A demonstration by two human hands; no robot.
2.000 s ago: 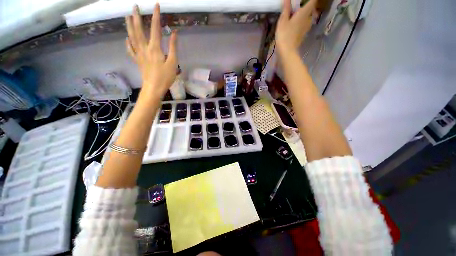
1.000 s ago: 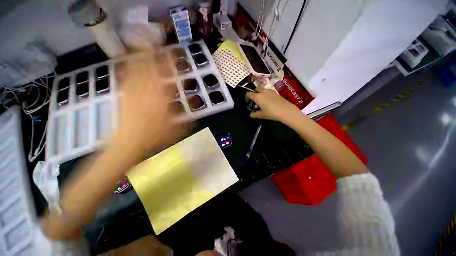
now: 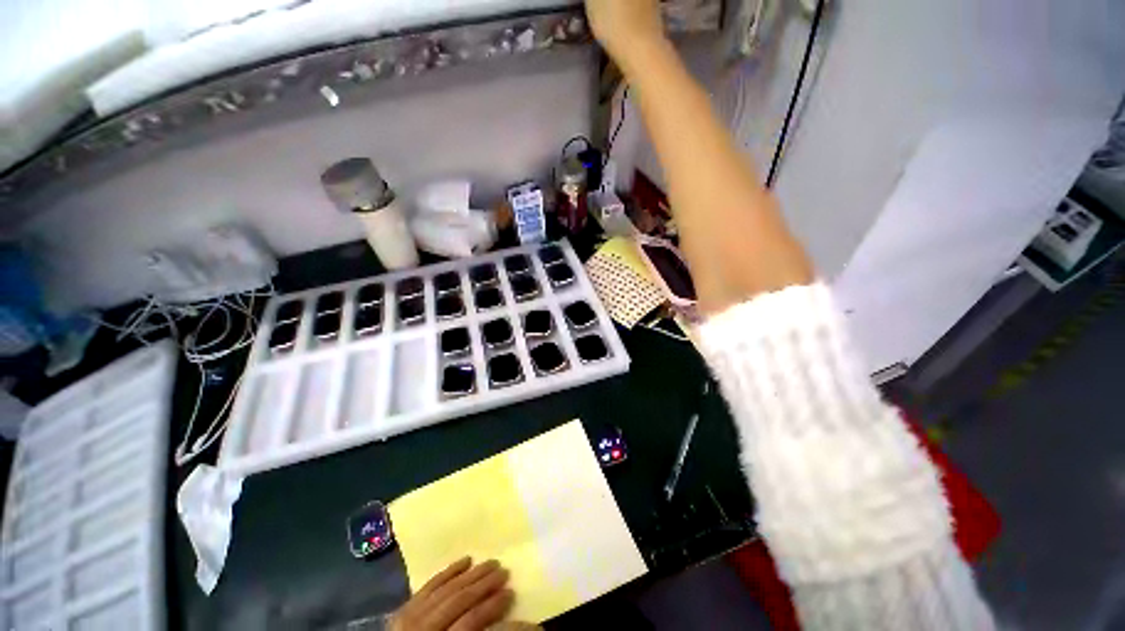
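Observation:
My left hand [image 3: 457, 599] rests on the lower left of the yellow and whitish record sheet [image 3: 518, 524], fingers loosely bent and empty. My right hand [image 3: 623, 22] is raised to the shelf at the top edge, partly cut off; whether it holds anything cannot be told. One lit watch [image 3: 369, 529] lies left of the sheet, another lit watch [image 3: 611, 446] at its upper right edge. The white watch tray [image 3: 413, 427] holds dark watches in its back pockets and right front pockets; several left front pockets are empty.
An empty blister tray [image 3: 86, 493] is at left, with a crumpled tissue [image 3: 210, 524] beside it. A pen [image 3: 681, 456] lies right of the sheet. A dotted sheet [image 3: 626, 282] and phone [image 3: 667, 271] are behind. White cables [image 3: 220, 323] are back left; a red basket [image 3: 956, 499] is below right.
My left hand has moved from over the watch tray down to the sheet. My right hand has gone from the mat near the phone up to the shelf. The view has tilted up.

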